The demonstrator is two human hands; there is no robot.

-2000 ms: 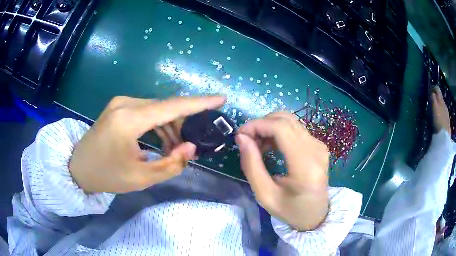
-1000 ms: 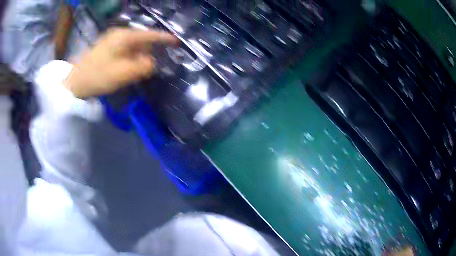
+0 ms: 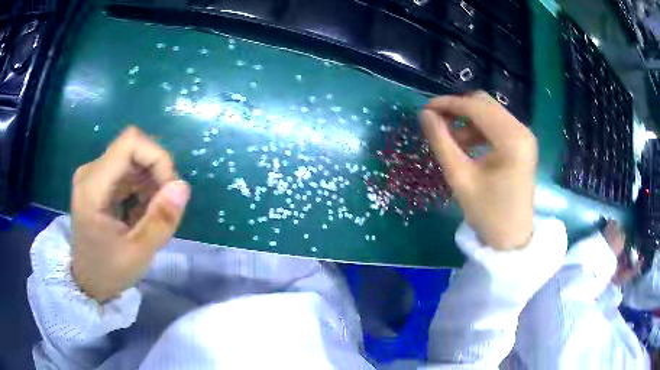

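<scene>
Many small pale pieces (image 3: 297, 184) lie scattered over the green mat (image 3: 108, 170). A tangled red-dark pile of wired components (image 3: 416, 173) lies right of them, partly hidden by my right hand. My right hand (image 3: 481, 159) is raised at the pile's right side, with thumb and index fingertips close together; whether something tiny is between them cannot be told. My left hand (image 3: 127, 209) is over the mat's left front part, fingers curled and thumb near the index finger; no held thing can be made out. No housing shows in either hand.
A black pocketed tray (image 3: 318, 43) runs along the mat's back edge. Another black tray (image 3: 22, 65) is at the far left, and more trays (image 3: 593, 123) are at the right. Another person's hand (image 3: 614, 237) and pale sleeve are at the right edge.
The black housing held in my left hand two seconds ago is gone from my hands. The view swung to the left tray, with my left hand over it, then back to the mat; both hands are apart.
</scene>
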